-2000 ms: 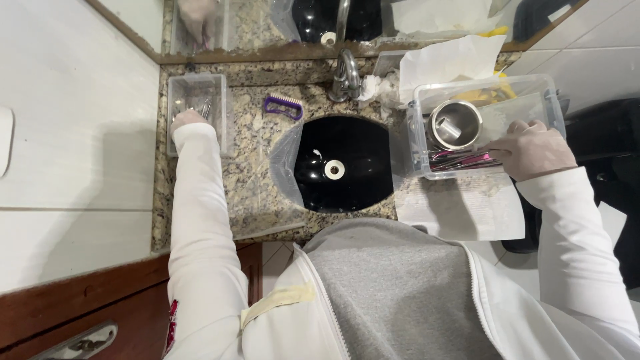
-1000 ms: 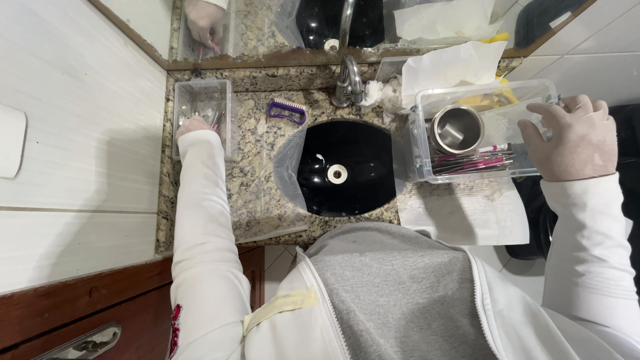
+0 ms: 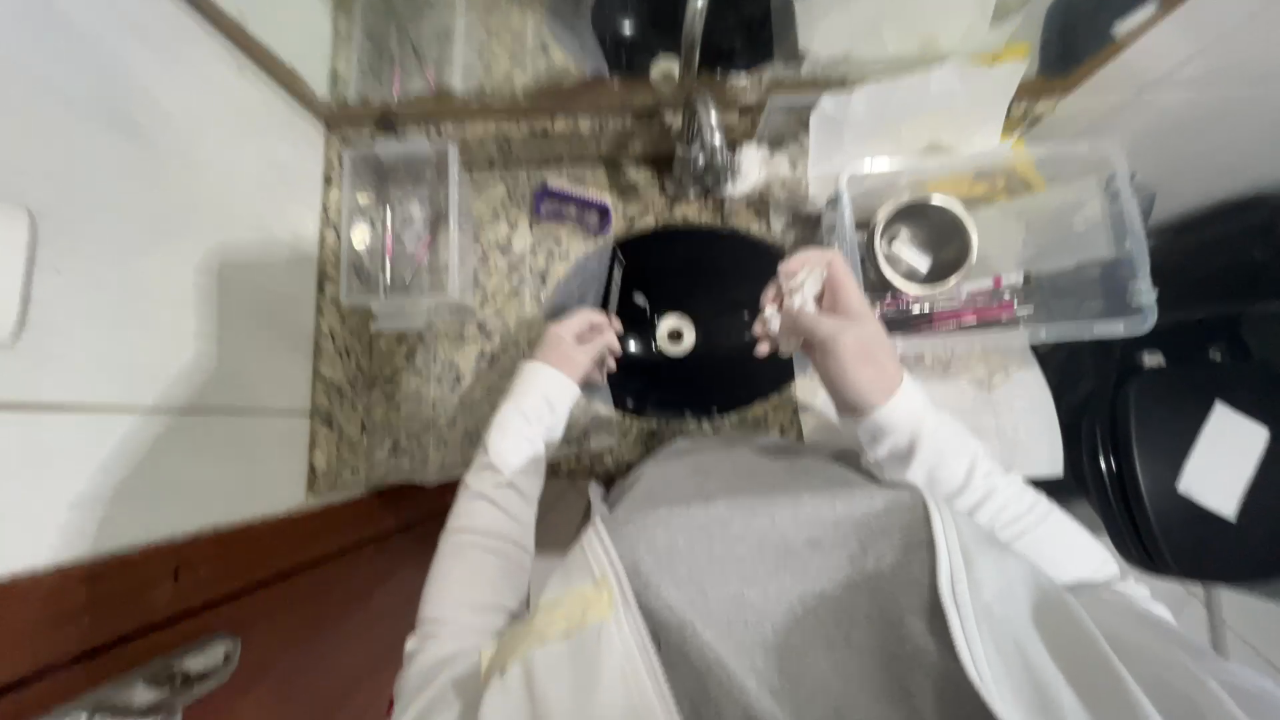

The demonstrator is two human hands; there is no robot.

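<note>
Over the left rim of the black sink basin (image 3: pixel 720 370), my left hand (image 3: pixel 582 345) pinches a slim dark metal tool (image 3: pixel 614 280), blurred and pointing up toward the faucet. My right hand (image 3: pixel 835 335), at the basin's right side, is closed around a crumpled white wad (image 3: pixel 803 290), perhaps tissue. A clear plastic box (image 3: pixel 455 240) at the left contains a few small tools, some with pink parts. In the larger clear bin (image 3: pixel 1140 250) at the right are a round metal cup (image 3: pixel 925 243) and several pink and dark slim tools (image 3: pixel 950 312).
A purple-handled brush (image 3: pixel 572 207) lies on the granite counter (image 3: pixel 500 270), left of the chrome faucet (image 3: pixel 705 150). White crumpled material (image 3: pixel 750 170) sits beside the faucet. White paper sheets lie behind (image 3: pixel 900 120) and below the right bin. A mirror runs along the back.
My left hand has come out of the left box and moved right to the basin with a slim tool. My right hand has moved left from the bin's edge and now holds a white wad.
</note>
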